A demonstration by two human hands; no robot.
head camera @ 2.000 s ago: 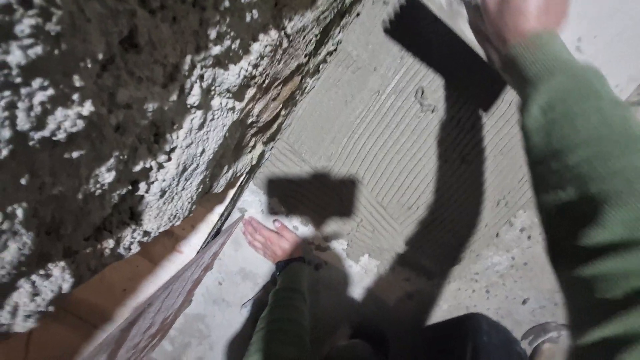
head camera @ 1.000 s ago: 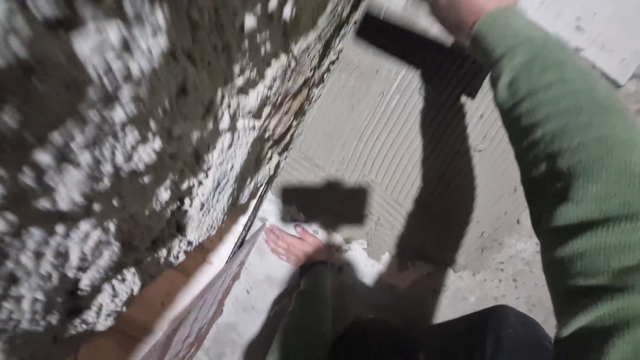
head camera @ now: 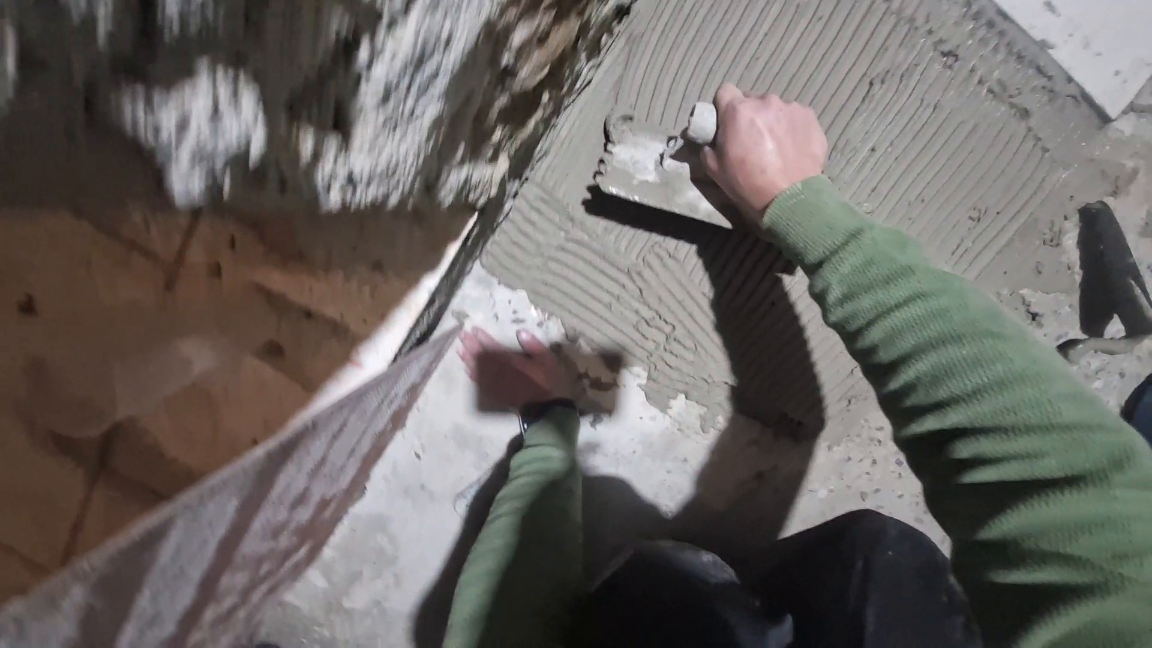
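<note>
My right hand (head camera: 769,144) is closed around the handle of a notched trowel (head camera: 661,180), whose metal blade is smeared with mortar. The blade is over a bed of grey mortar (head camera: 810,54) combed into ridges; whether it touches is hard to tell. Lower left, my left hand (head camera: 517,364) rests on the pale bare floor (head camera: 396,486), fingers spread a little, near the mortar's edge and partly under a dark shadow. It holds nothing that I can see.
A rough, crusted wall (head camera: 360,99) borders the mortar at upper left. Below it lies a brown surface (head camera: 162,360), beside a translucent sheet (head camera: 261,486). A light slab (head camera: 1089,45) is at the top right corner. A dark object (head camera: 1111,270) stands at the right edge. My knees show below.
My right hand and the trowel have come down and inward from the top of the view, onto or over the ridged mortar. My left hand stays near the sheet. The view has shifted.
</note>
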